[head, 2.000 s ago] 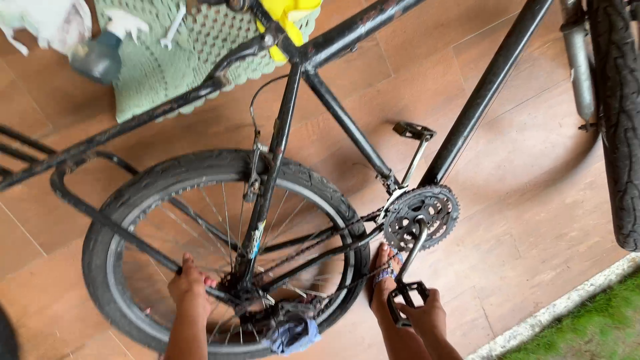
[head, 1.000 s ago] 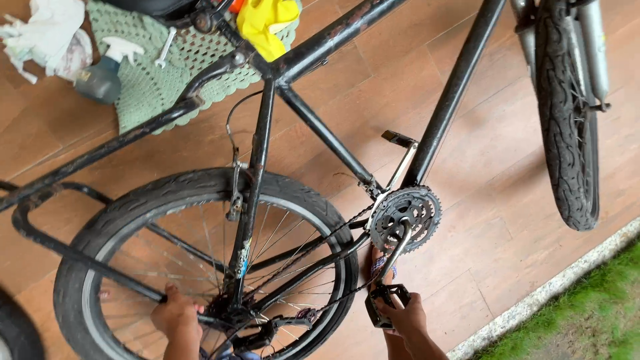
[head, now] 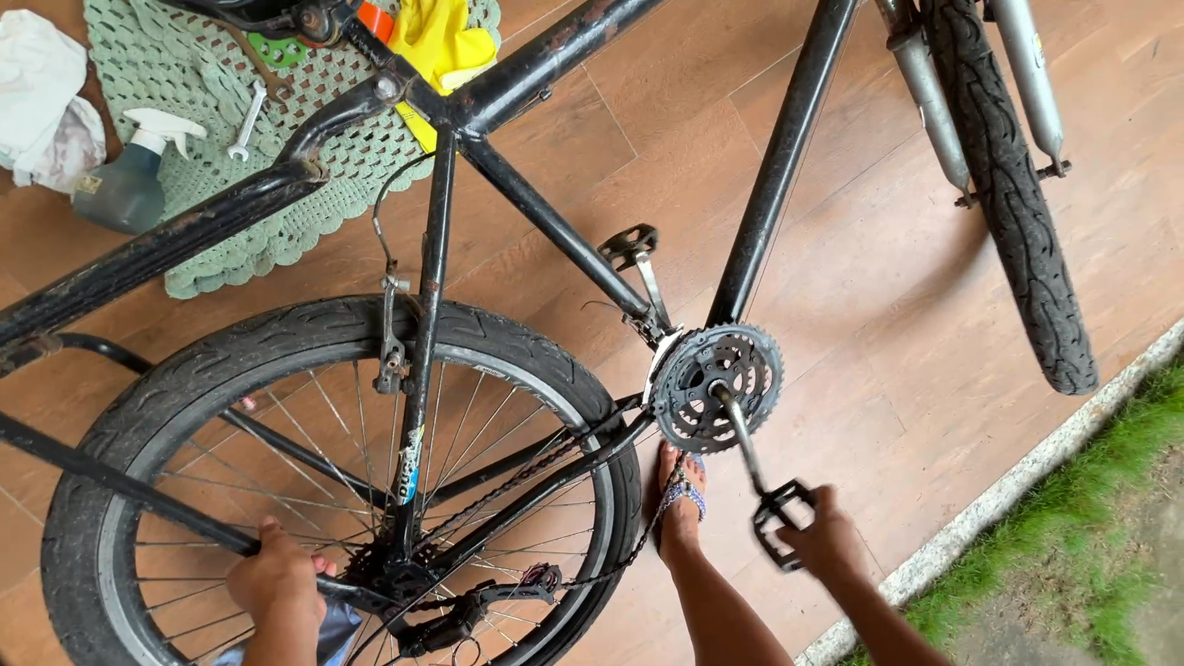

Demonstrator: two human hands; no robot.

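My left hand [head: 277,575] is closed around the lower black tube of the rear rack [head: 139,492], beside the rear wheel [head: 102,462]; a blue-grey cloth [head: 339,633] shows below it. The fingers of my right hand [head: 821,535] grip the near pedal [head: 770,527], which hangs from its crank arm [head: 740,433] under the chainrings [head: 720,388]. A slack chain [head: 638,546] sags between the chainrings and the rear derailleur [head: 453,622]. The black bicycle frame [head: 555,222] crosses the view, and the far pedal [head: 629,242] is behind the seat tube.
A sandalled foot [head: 682,495] stands on the tiled floor by the chain. On a green crocheted mat [head: 250,231] lie a spanner [head: 248,120] and yellow gloves [head: 435,42]; a spray bottle [head: 125,190] and white cloth [head: 37,83] are alongside. The front wheel [head: 1013,194] and grass edge [head: 1027,546] are right.
The front wheel has turned relative to the frame since the earliest frame. Both hands keep their places on the rack tube and the near pedal. The view has shifted.
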